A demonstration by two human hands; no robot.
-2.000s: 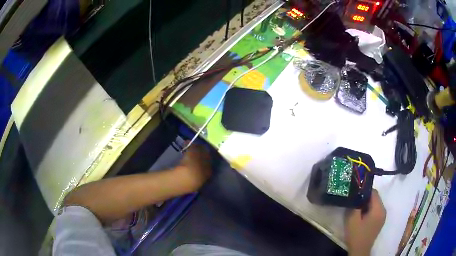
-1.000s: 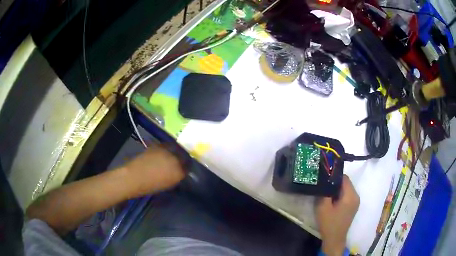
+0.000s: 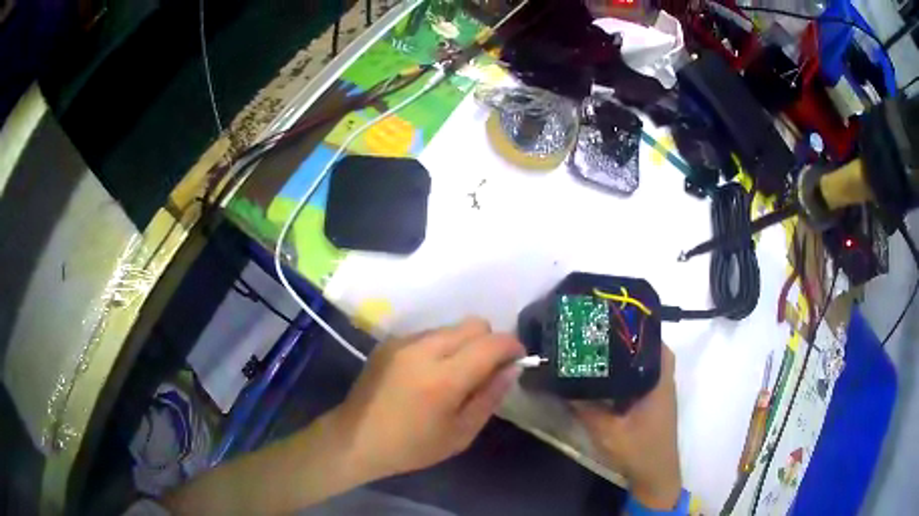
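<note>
The black housing [image 3: 638, 375] is open side up, showing a green circuit board [image 3: 582, 338] and yellow, red and blue wires. My right hand [image 3: 637, 433] holds the housing from below at its near side. My left hand [image 3: 433, 388] pinches the end of a white cable [image 3: 285, 252]; its short white connector with a metal tip [image 3: 531, 361] points at the board's left edge. I cannot tell whether the tip touches. The black power cord [image 3: 734, 252] leaves the housing's right side and lies coiled. The flat black back cover [image 3: 378, 204] lies at the left of the bench.
A soldering iron [image 3: 841, 188] sticks in from the right, its tip over the bench. A tape roll [image 3: 532, 156] and a dish with dark contents [image 3: 608, 151] stand at the back. A few tiny screws [image 3: 476, 194] lie mid-bench. An orange-handled screwdriver [image 3: 753, 431] lies at right.
My left hand has come up from below the bench edge to the housing, bringing the white cable's end. My right hand still holds the housing. The view has shifted right.
</note>
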